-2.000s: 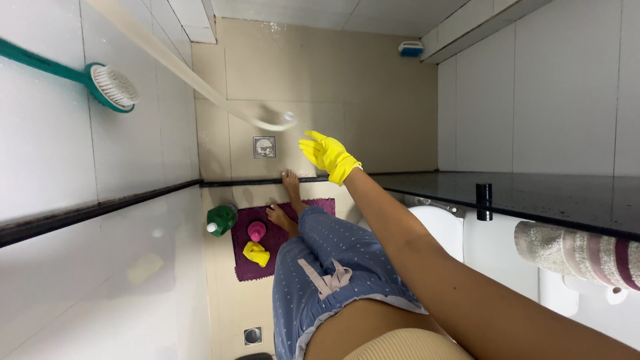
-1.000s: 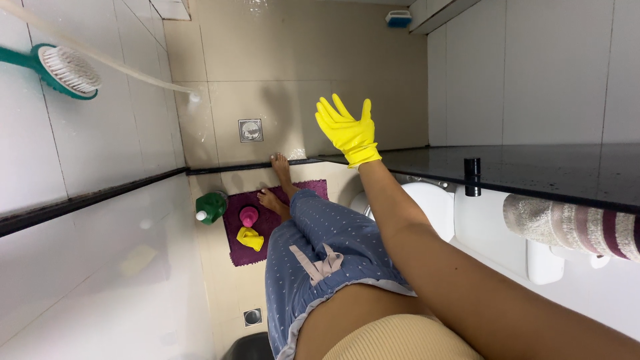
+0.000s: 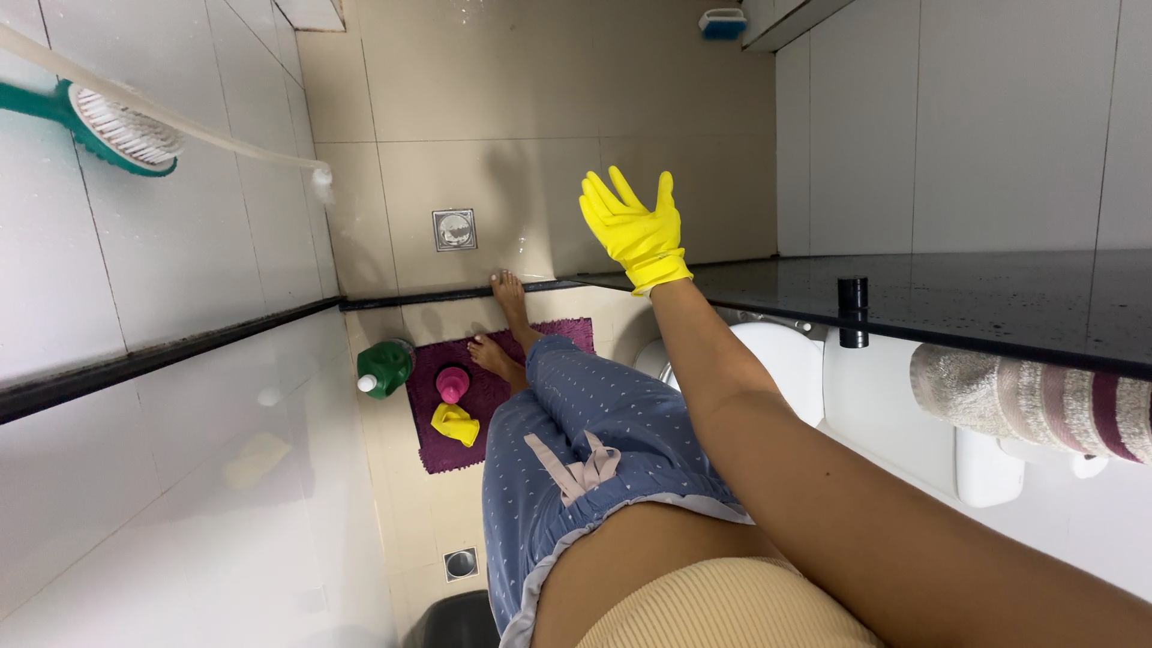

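My right hand [image 3: 634, 229], in a yellow rubber glove, is stretched out over the tiled shower floor with its fingers spread and nothing in it. My left hand is out of view. Below and left of the glove, on a purple mat [image 3: 472, 441], stand a pink bottle [image 3: 453, 384] and a crumpled yellow glove or cloth [image 3: 456, 424]. A green jug with a white cap [image 3: 385, 369] is at the mat's left edge. A pale hose [image 3: 216, 135] hangs at the upper left, in front of a green brush with white bristles [image 3: 126, 130].
A metal floor drain [image 3: 454, 230] lies near the black sill [image 3: 432, 296]. At the far right corner is a blue and white scrub brush [image 3: 723, 24]. A glass partition edge with a black knob [image 3: 852, 310], a striped towel [image 3: 1026, 396] and a white toilet [image 3: 778, 364] are on the right.
The gloved hand has turned and spread its fingers. The hose end, close to the glove two seconds ago, now hangs well to its left.
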